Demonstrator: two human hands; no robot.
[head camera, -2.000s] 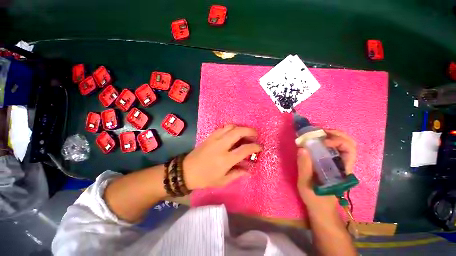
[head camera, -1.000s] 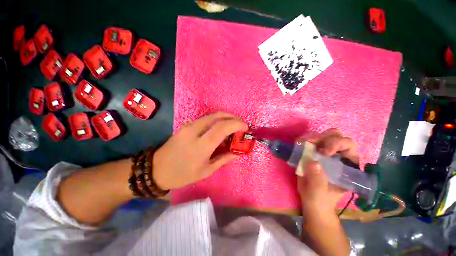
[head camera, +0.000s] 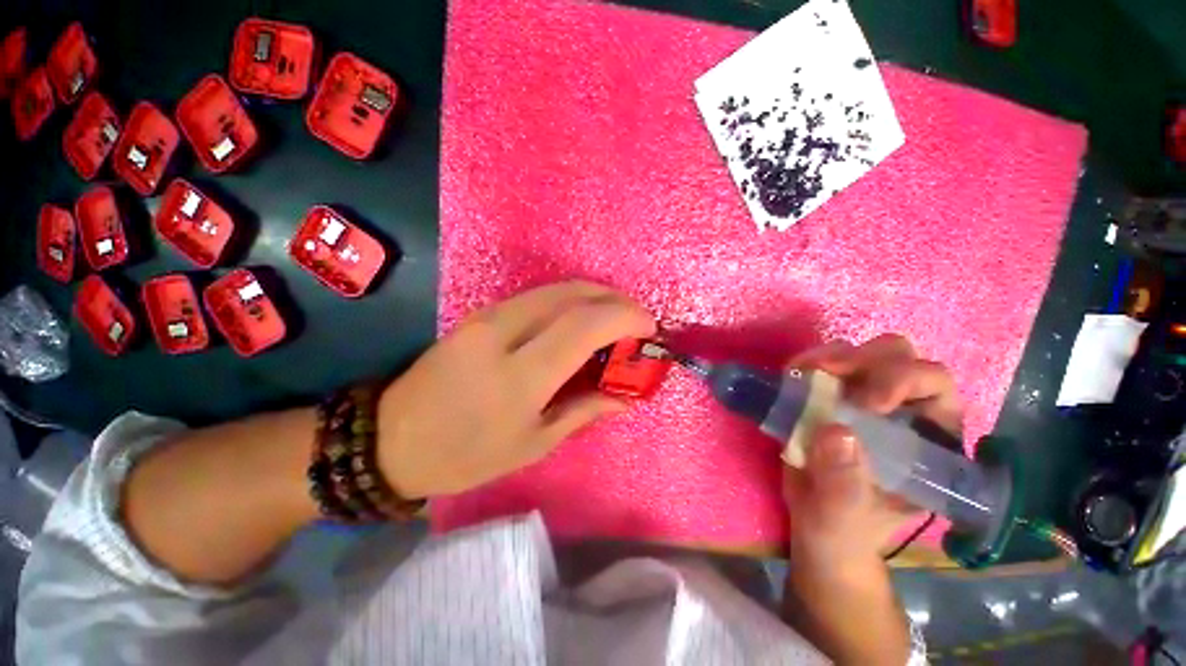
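My left hand (head camera: 488, 384) holds a small red plastic housing (head camera: 633, 370) between thumb and fingers over the pink mat (head camera: 572, 156). A small light component shows inside the housing. My right hand (head camera: 865, 455) grips a clear dispensing syringe (head camera: 910, 462) with dark contents, a cream tape band and a green rear cap. The syringe lies tilted, its dark nozzle pointing left. The tip is at the housing's upper right edge; whether it touches cannot be told.
White paper with black specks (head camera: 800, 117) lies on the mat's upper part. Several red housings (head camera: 215, 124) lie at the left on the dark green bench. A crumpled clear bag (head camera: 33, 336) is at the far left. White paper (head camera: 1100, 359) and dark equipment stand at the right.
The left hand has taken hold of a housing and turned it up. The syringe has swung from the speckled paper down to the housing. The view has shifted closer.
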